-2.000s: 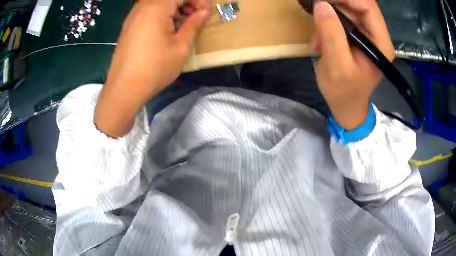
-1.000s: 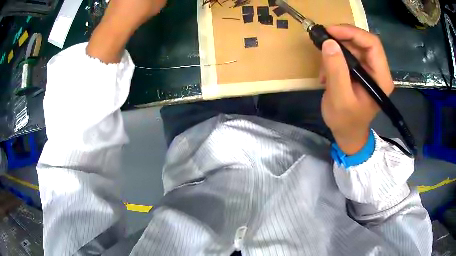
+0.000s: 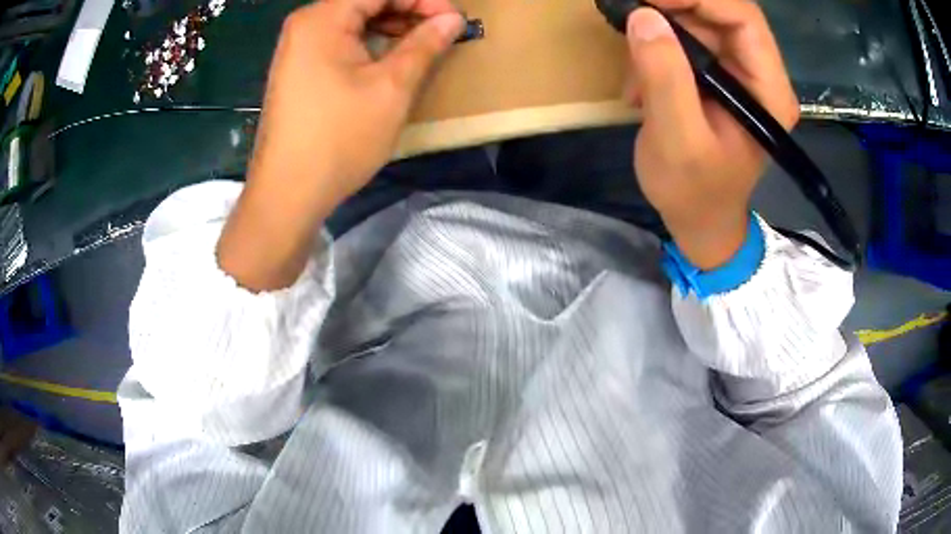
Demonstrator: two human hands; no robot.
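My left hand (image 3: 349,115) is at the top edge over the left part of the tan work board (image 3: 532,73). Its thumb and forefinger are pinched at a small dark circuit board (image 3: 472,30), which shows just past the fingertips. My right hand (image 3: 704,125) grips the black soldering iron (image 3: 740,99) like a pen. The iron's metal barrel and tip are not visible; its front is cut off at the top edge. A blue wrist band (image 3: 717,273) is on my right wrist.
A loose pile of small white and reddish components (image 3: 175,50) lies on the dark green mat (image 3: 125,141) at the left. A white strip (image 3: 83,47) is at the upper left. Solder wire (image 3: 156,108) crosses the mat. Blue stands (image 3: 909,209) are below the bench at both sides.
My left hand has come from the upper left back over the work board. My right hand is a little higher. The view has shifted, and the several dark squares seen earlier are out of view.
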